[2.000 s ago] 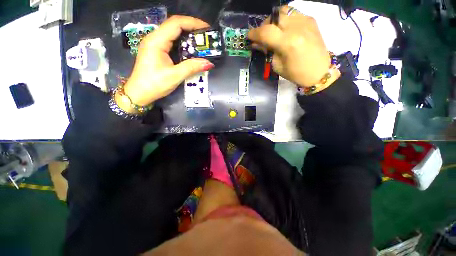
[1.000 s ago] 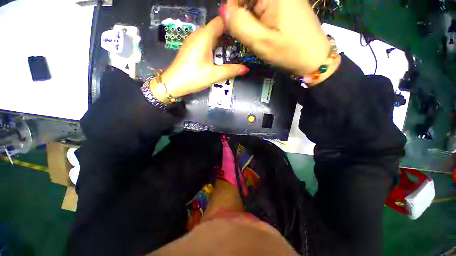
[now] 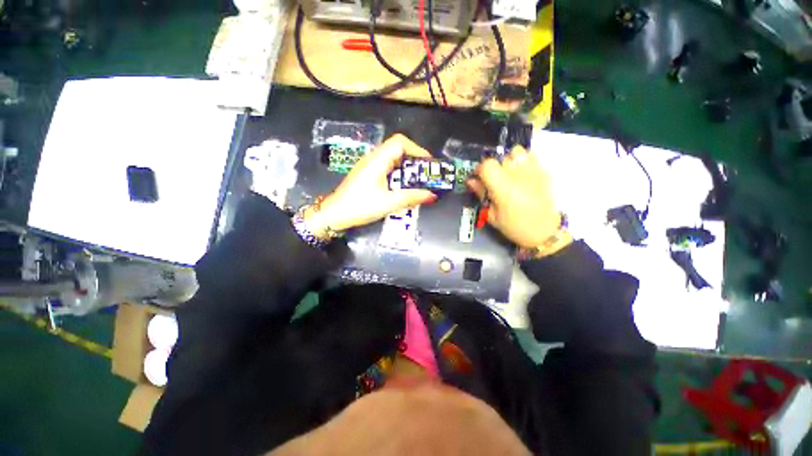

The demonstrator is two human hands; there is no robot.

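Observation:
My left hand (image 3: 369, 189) holds a small power-supply board (image 3: 426, 174) by its edges, between thumb and fingers, above the black fixture panel (image 3: 356, 258). My right hand (image 3: 521, 200) is just right of the board, its fingers closed around a slim tool with a red part (image 3: 483, 214); the tool's tip is hidden. A green contact board (image 3: 345, 158) sits on the panel left of the held board. Another green contact board (image 3: 463, 171) shows partly between my hands. A white socket strip (image 3: 401, 228) lies below the board.
A white sheet with a small black part (image 3: 142, 183) lies left. Black cabled parts (image 3: 629, 223) lie on the right sheet (image 3: 659, 303). Behind the panel are a grey instrument (image 3: 401, 12), red and black leads (image 3: 430, 53) and yellow-black tape (image 3: 541, 53). A white plug socket (image 3: 272, 167) is at panel left.
The view has shifted, showing more behind the panel. My hands, raised close together one second ago, are lower and apart, with the board visible between them again.

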